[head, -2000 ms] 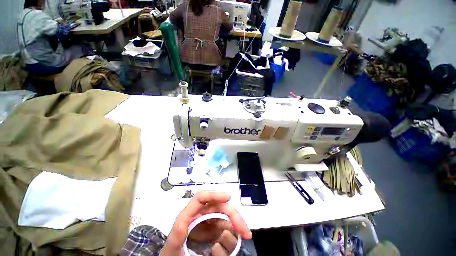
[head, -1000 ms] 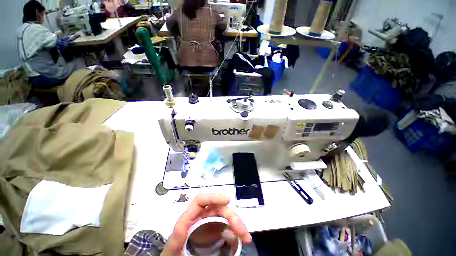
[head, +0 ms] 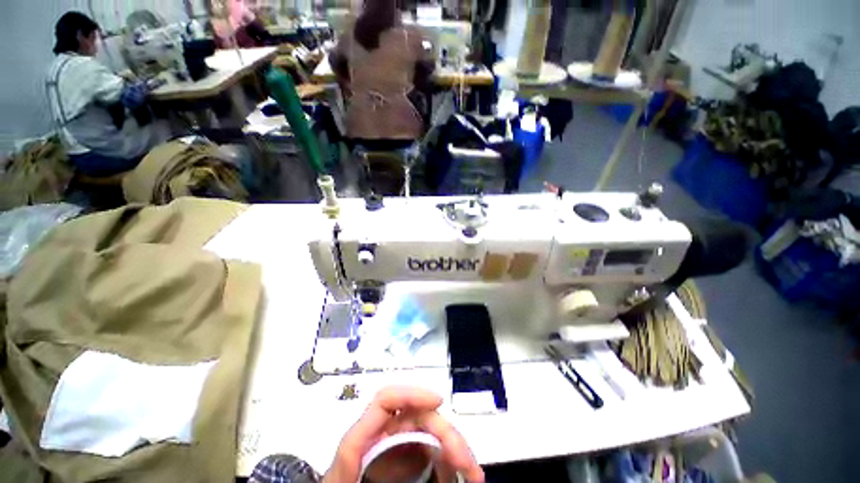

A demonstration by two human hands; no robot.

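My left hand (head: 396, 424) is at the bottom centre, cut off by the lower edge, with a plaid cuff at its left. It is curled around a white-rimmed cup (head: 401, 440) with a brownish inside. My right hand cannot be made out. A dark smartphone (head: 473, 344) lies flat on the table beyond the cup, partly under the arm of the white brother sewing machine (head: 424, 247). A crumpled light blue and white item, maybe a mask (head: 407, 323), lies beside the needle area.
Khaki garment pieces (head: 141, 283) with a white fabric piece (head: 123, 401) cover the table's left. A slim black-handled tool (head: 577, 379) and cut strips (head: 658, 347) lie right. A scrap bin (head: 726, 458) stands below the right edge. Two people sit behind; blue crates stand right.
The cup and my left hand sit slightly lower in the picture, with less of the cup showing. The view has tilted and shifted a little; the things on the table have not moved.
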